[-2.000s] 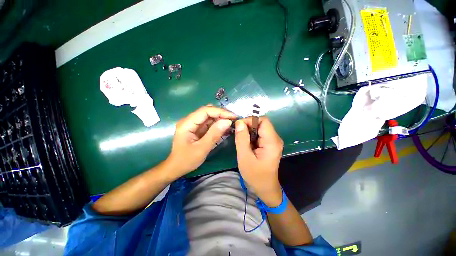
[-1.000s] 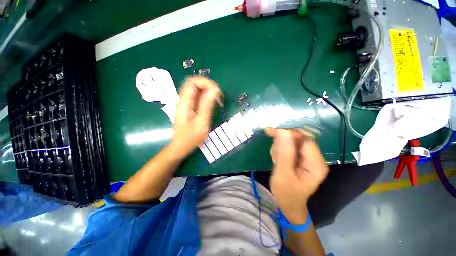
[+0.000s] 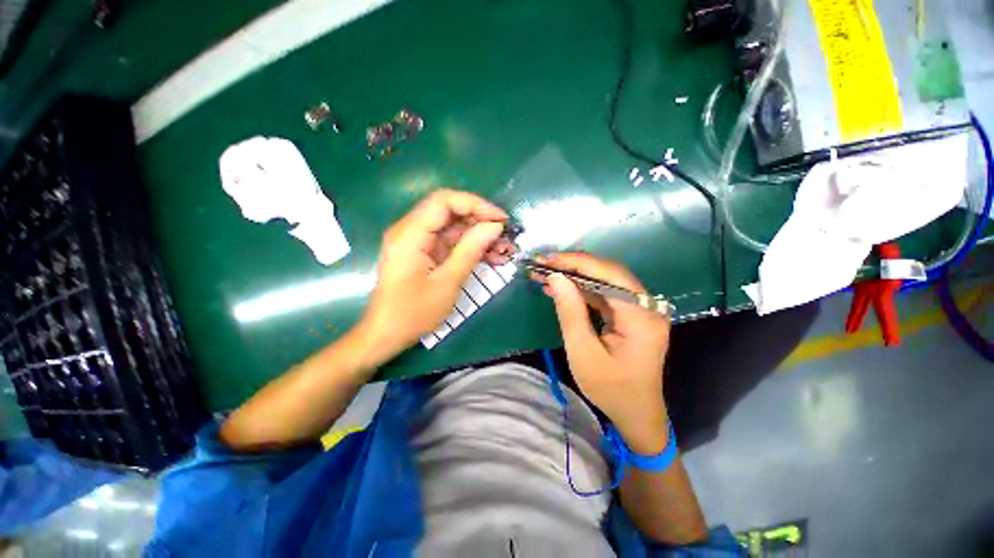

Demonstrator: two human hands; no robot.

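Observation:
My left hand (image 3: 431, 267) pinches a small dark electronic assembly (image 3: 510, 231) between thumb and fingers, above the bench. My right hand (image 3: 610, 327) holds thin metal tweezers (image 3: 594, 286), their tips meeting the assembly's lower side. Whether the tips grip anything is too small to tell. A white strip sheet (image 3: 469, 302) with dark dividing lines lies under my left fingers, partly hidden. A faint clear film (image 3: 554, 180) lies beyond it. Several small electronic assemblies (image 3: 395, 131) lie further back on the green bench (image 3: 360, 327).
Stacked black trays (image 3: 93, 316) stand at the left. A white wipe (image 3: 281, 191) lies on the bench. At right are a black cable (image 3: 643, 158), small white pieces (image 3: 657, 171), a grey controller (image 3: 801, 98) with clear hose, another white wipe (image 3: 856, 223) and a red clamp (image 3: 875, 303).
My hands have come back together from being apart. The tweezers now point left at the small assembly in my left fingers. The pair of assemblies at the back now lie close together. The view has shifted.

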